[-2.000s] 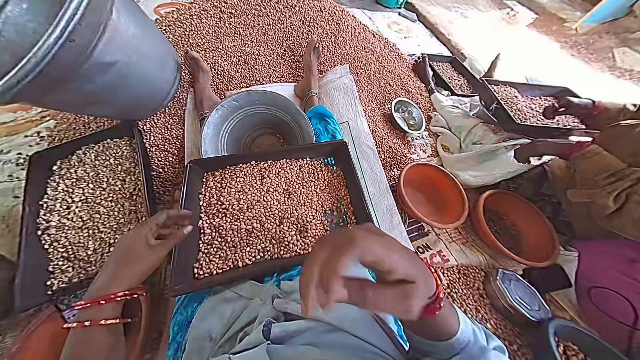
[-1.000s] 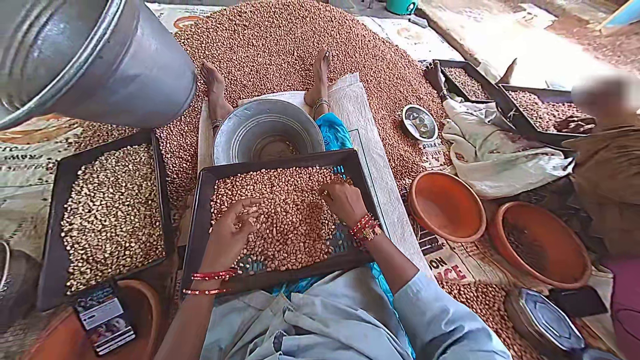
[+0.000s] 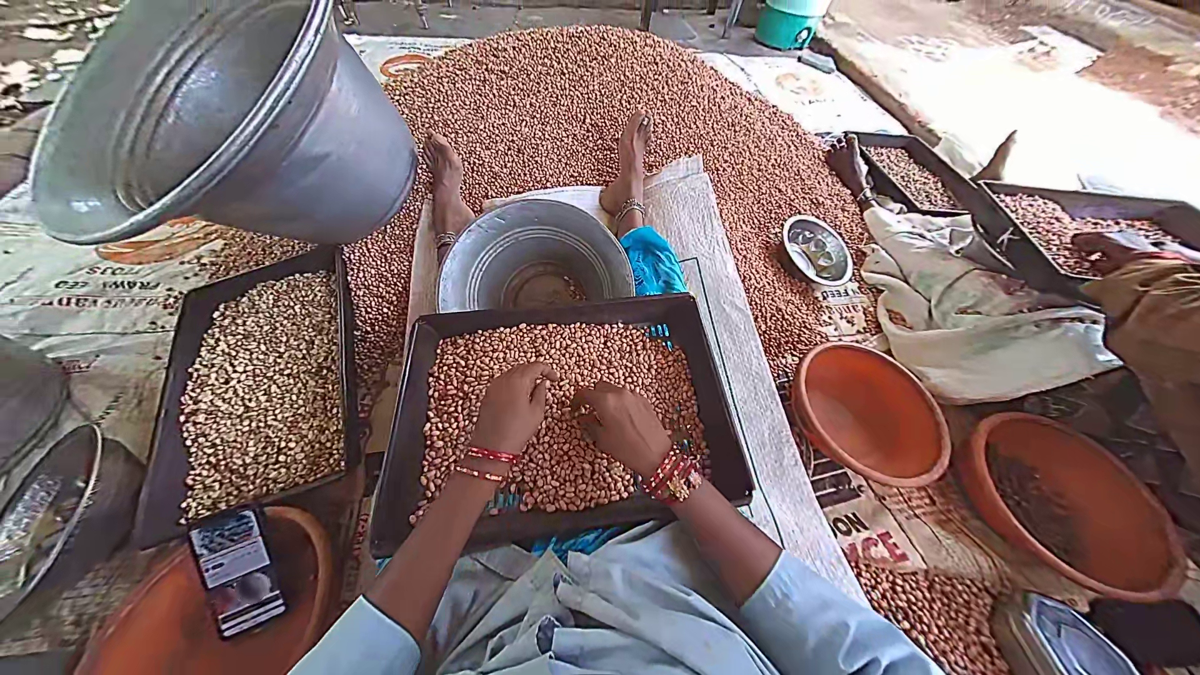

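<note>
A black slotted plastic tray (image 3: 398, 450) of reddish-brown nuts or beans (image 3: 562, 478) rests across my lap. My left hand (image 3: 511, 410) is over the middle of the nuts, its thumb and fingertips close together; whether it pinches a nut cannot be told. Just to its right, my right hand (image 3: 623, 427) bends its fingers down at the nuts, and its fingertips are partly hidden. The two hands are near each other but apart. Behind the tray's far edge stands a metal basin (image 3: 469, 267) with a few nuts in its bottom, between my feet.
A tray of paler nuts (image 3: 267, 394) lies at left, beside a phone (image 3: 234, 572) on an orange bowl (image 3: 314, 562). A large metal tub (image 3: 366, 141) looms upper left. A nut heap (image 3: 581, 94) spreads behind. Right are orange bowls (image 3: 872, 412), a steel bowl (image 3: 817, 251) and another person's hand (image 3: 1111, 251).
Two seconds ago both hands were raised nearer me, the left by the tray's left edge. They came down onto the nuts, and since one second ago they have drawn closer together.
</note>
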